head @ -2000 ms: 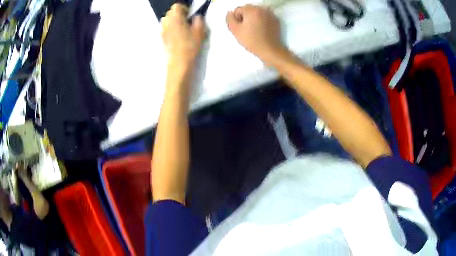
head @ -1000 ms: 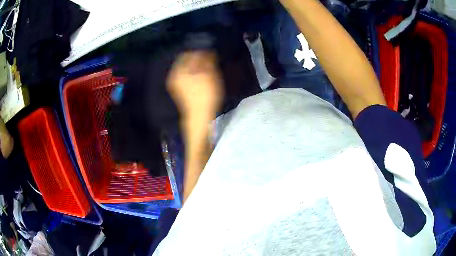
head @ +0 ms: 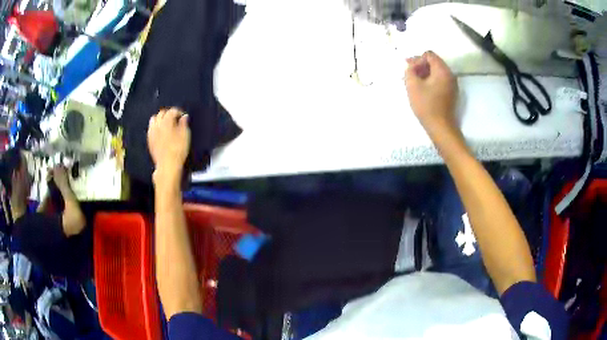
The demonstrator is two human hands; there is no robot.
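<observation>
A long pile of black cut pieces (head: 176, 63) lies on the left of the white table. My left hand (head: 169, 136) rests on the pile's lower part with its fingers curled; whether they grip a piece is hidden. My right hand (head: 432, 89) is curled into a fist on the white table, left of the black-handled scissors (head: 509, 66); nothing clearly shows in it. Black fabric (head: 326, 242) covers my lap and hangs toward the red basket.
A red basket (head: 213, 222) stands left of my lap with a light blue scrap (head: 251, 246) beside the black cloth. Another red basket (head: 123, 265) is farther left, one more (head: 562, 246) at right. A striped strip (head: 589, 133) hangs at right. Another person's arm (head: 70, 202) shows at far left.
My left hand has moved from above my lap and the left basket up to the pile on the table. The view has shifted, and my right hand, out of view one second ago, shows again.
</observation>
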